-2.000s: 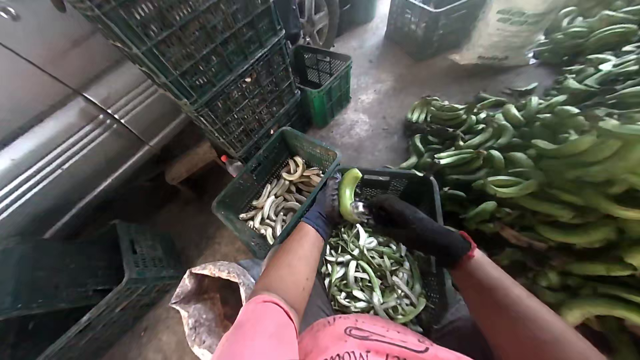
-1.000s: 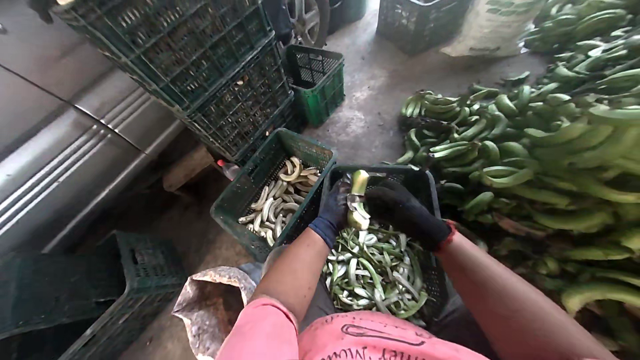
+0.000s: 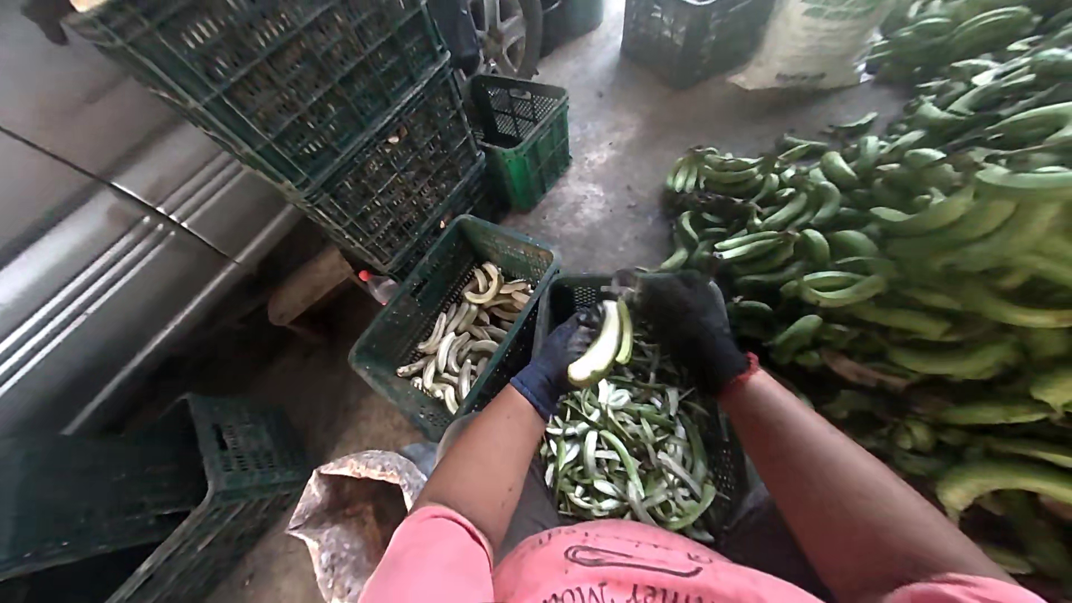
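Note:
My left hand, in a dark glove with a blue cuff, grips a partly peeled plantain. A strip of green peel stands off its right side. My right hand, in a black glove with a red-edged cuff, is at the plantain's upper end; a blurred metallic thing shows between the hands, too unclear to name. Below both hands, green peels fill much of a dark plastic crate between my legs. Peeled plantains lie in the green crate on the left.
Unpeeled green plantains are heaped on the right. Stacked crates and a small green crate stand ahead, with a vehicle at left. An open sack and another crate are at lower left. A bottle lies by the stack.
The plantain in my left hand was largely green two seconds ago; now a long pale side is bared, with peel hanging from it. My hands have stayed over the crate of peels.

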